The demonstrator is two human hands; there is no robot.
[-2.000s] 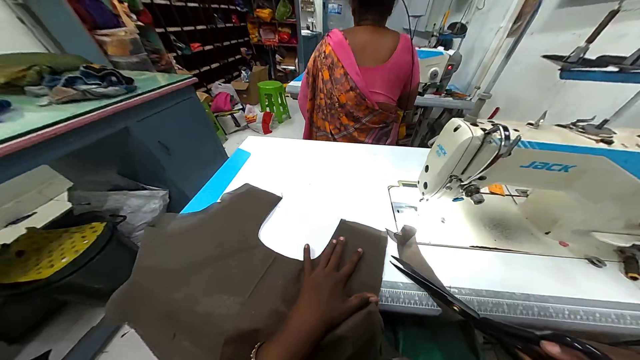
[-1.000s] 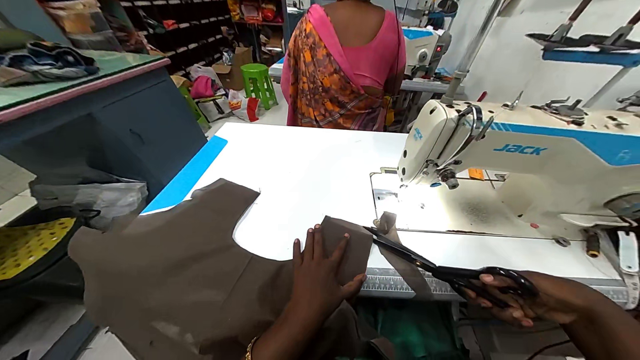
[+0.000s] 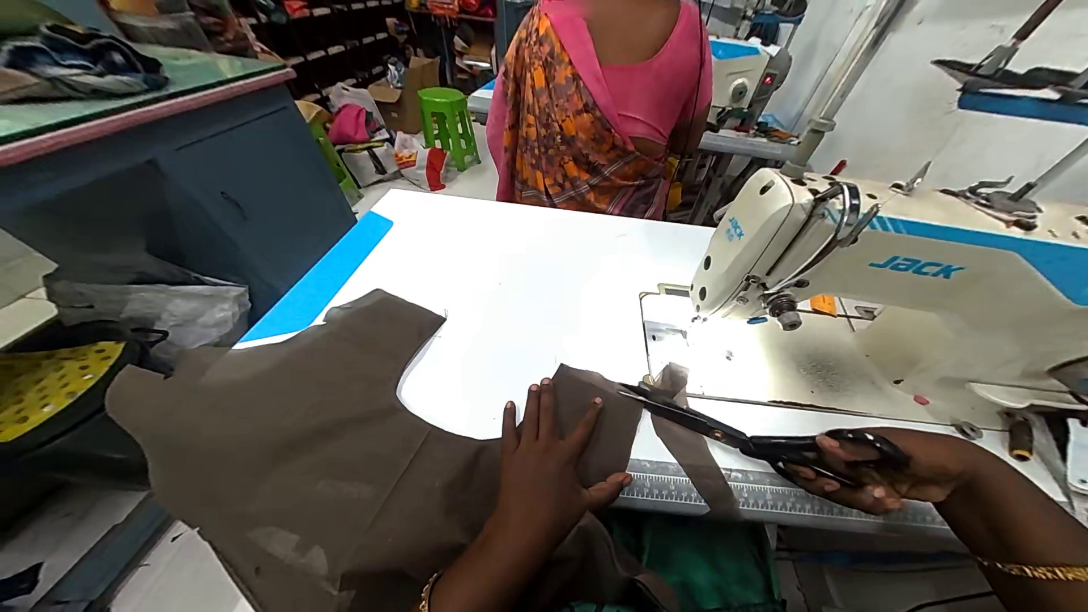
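A dark brown piece of cut fabric (image 3: pixel 289 442) lies over the left part of the white sewing table and hangs past its front edge. My left hand (image 3: pixel 548 467) rests flat on the fabric, fingers spread, pressing it down. My right hand (image 3: pixel 858 472) holds black-handled fabric shears (image 3: pixel 705 422), their tips at the fabric's right upper edge. A narrow brown strip (image 3: pixel 693 459) lies under the blades, across the ruler edge. Whether strip and fabric are joined at the top I cannot tell.
A Jack sewing machine (image 3: pixel 918 280) stands at the right, with a ruler strip (image 3: pixel 765 495) along the table's front. A person (image 3: pixel 603 110) is just beyond the table. A glass-topped counter (image 3: pixel 153 127) and a bin with a yellow perforated basket (image 3: pixel 59 382) are at left.
My right hand has come further into view with the shears. The blades, apart two seconds ago, are closer together, their tips now at the fabric's edge. My left hand stays on the fabric.
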